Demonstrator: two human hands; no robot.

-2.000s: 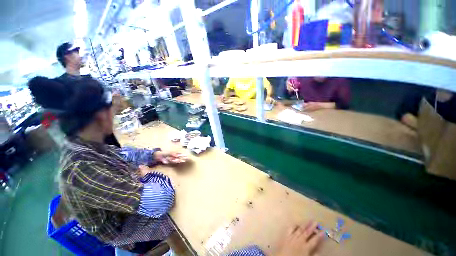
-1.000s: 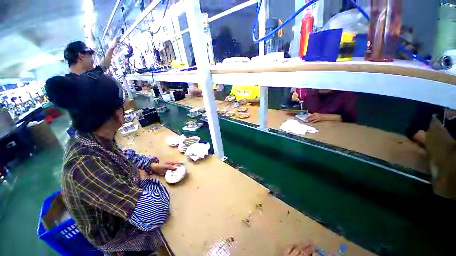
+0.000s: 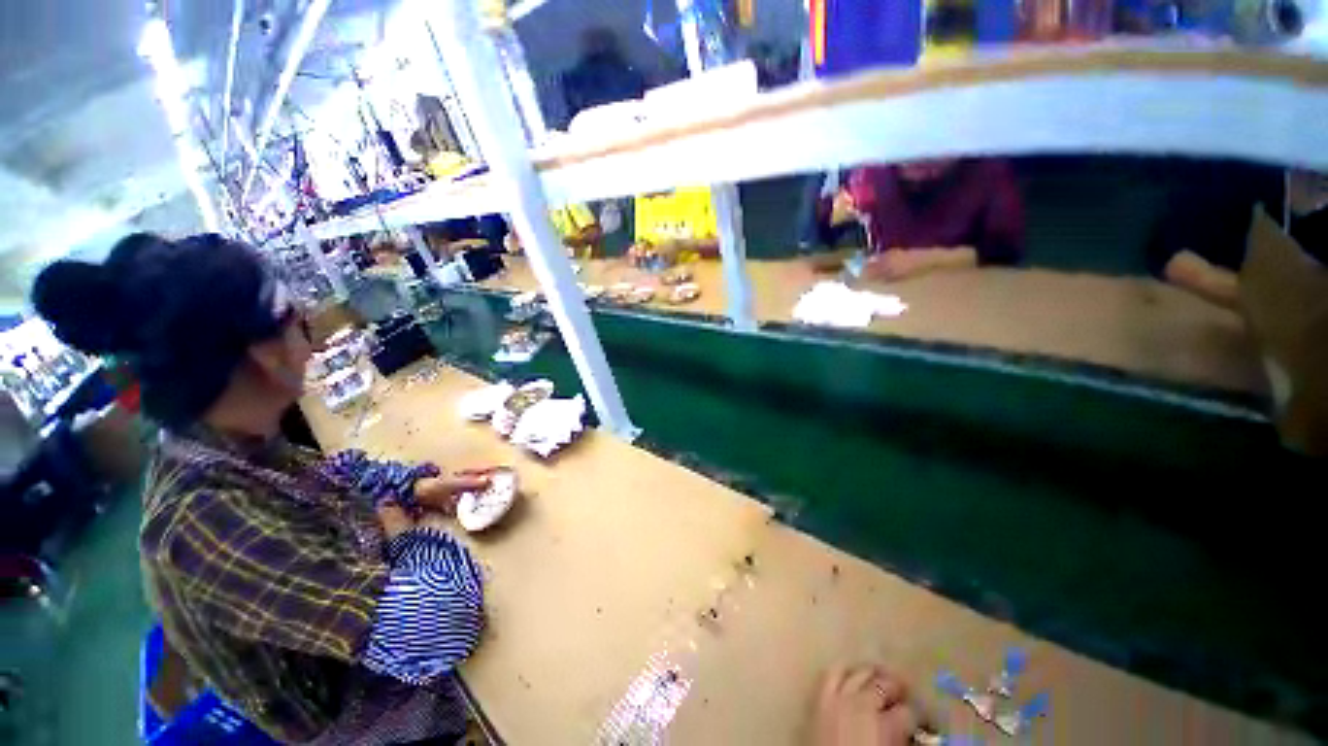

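Observation:
My left hand (image 3: 865,708) is at the bottom edge, partly cut off. Its fingers are curled low over the tan bench top (image 3: 597,583), and whether they hold a part cannot be told. Just right of it lies a small loose group of silver metal fittings with blue ends (image 3: 996,705). Another small piece seems to be right by the fingertips, blurred. My right hand is not in view.
A neighbouring worker (image 3: 262,539) at left holds a pale round disc (image 3: 488,501). A crumpled white cloth (image 3: 549,424) lies beyond. Clear tape (image 3: 644,700) is on the bench. The green belt (image 3: 903,452) and a white-framed shelf (image 3: 932,124) run beyond.
The view has shifted, bringing more of my left hand into the picture than one second ago. Its fingers are more curled than two seconds ago. The neighbour now holds a disc, tilted more than before.

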